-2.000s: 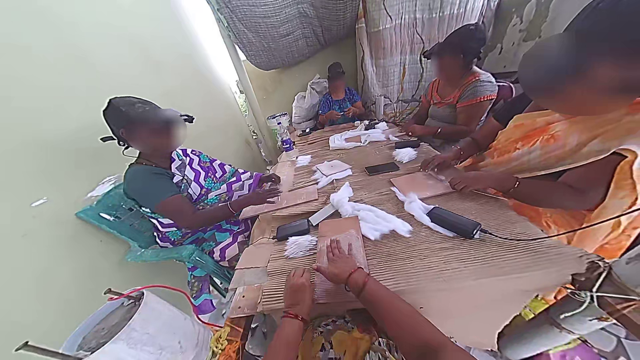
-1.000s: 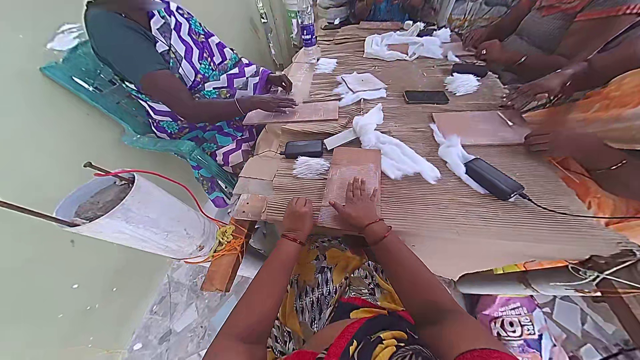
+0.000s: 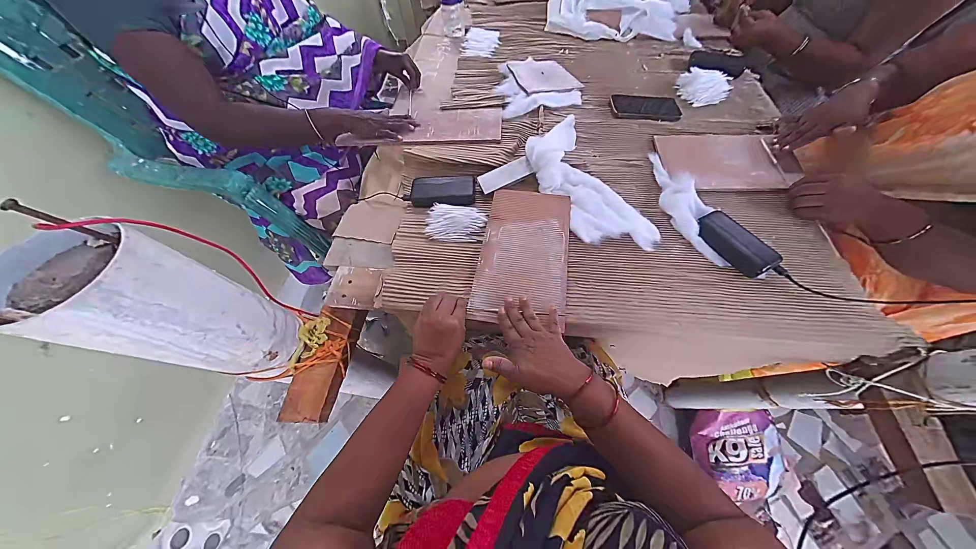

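A brown rectangular board [image 3: 526, 236] with a pale, whitish surface lies on the corrugated cardboard table cover. My right hand [image 3: 534, 343] rests on its near edge, fingers spread and palm down. Beside the near left corner is my left hand [image 3: 440, 328], its fingers curled; whether something is pinched in them is hidden. Left of the board lies a pile of thin white cotton wicks [image 3: 455, 223], just below a black box-shaped device [image 3: 442, 191]. A pale flat strip [image 3: 505, 175] and a long piece of white cotton wool [image 3: 591, 194] lie beyond and to the right.
Co-workers' hands [image 3: 374, 126] are at another board [image 3: 461, 124] on the left and at a board [image 3: 724, 162] on the right. A black corded device [image 3: 738, 242] and a dark phone [image 3: 645, 107] lie on the table. A white bucket-like container [image 3: 168, 293] stands left.
The view has tilted down toward the table. My right hand has moved from the middle of the board to its near edge.
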